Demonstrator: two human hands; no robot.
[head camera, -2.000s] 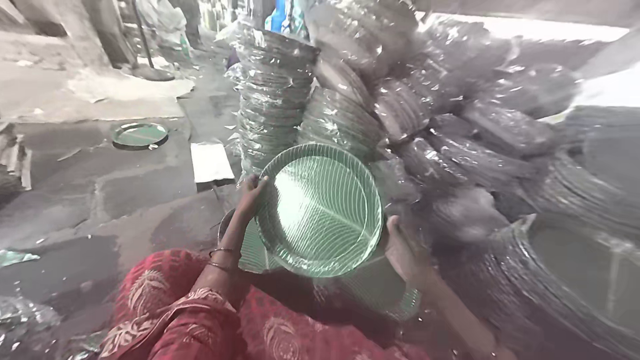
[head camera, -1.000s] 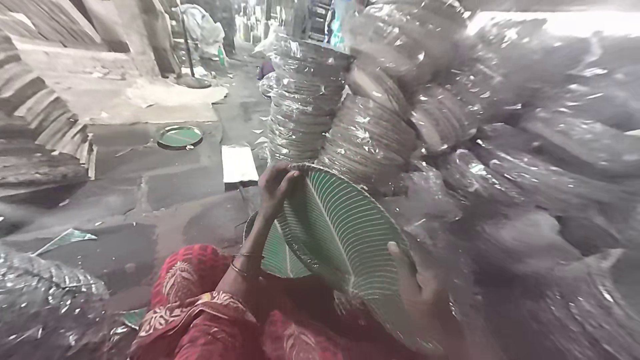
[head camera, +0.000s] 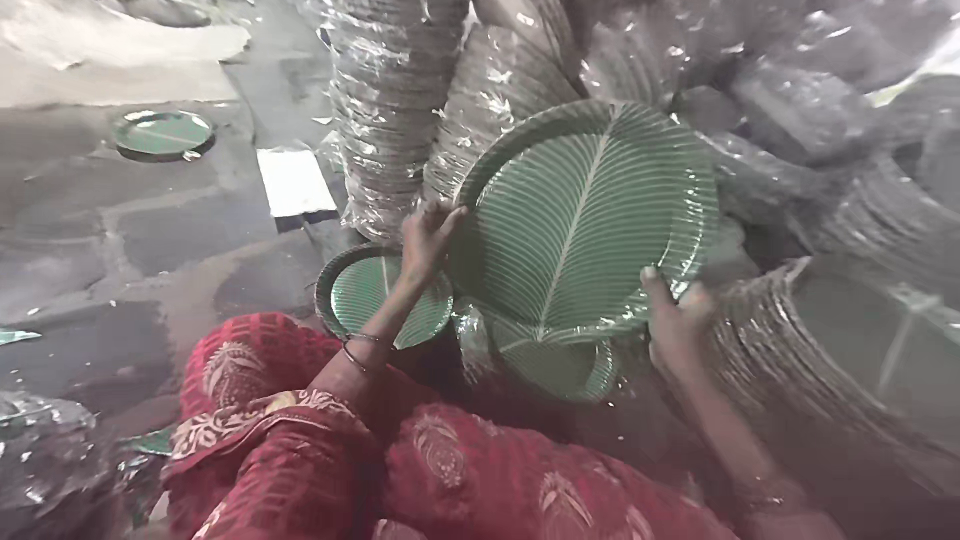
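A round green leaf-patterned plate (head camera: 577, 217) is held up tilted between my two hands. My left hand (head camera: 429, 236) grips its left rim, thumb and fingers at the edge. At the lower right rim is my right hand (head camera: 679, 322), its thumb on the edge. Below my left forearm lies another green plate (head camera: 360, 292), partly covered by that arm. Under the held plate, a further green plate (head camera: 555, 367) shows only in part.
Tall stacks of plates in clear plastic wrap (head camera: 390, 97) stand ahead, with more wrapped bundles to the right. A large plate stack (head camera: 780, 322) is at right. On the stone floor are a single green plate (head camera: 165, 133) and a white-topped block (head camera: 296, 184).
The held plate has turned from a steep slant, one second ago, to show its face. Both hands stay at its rim. The view has shifted.
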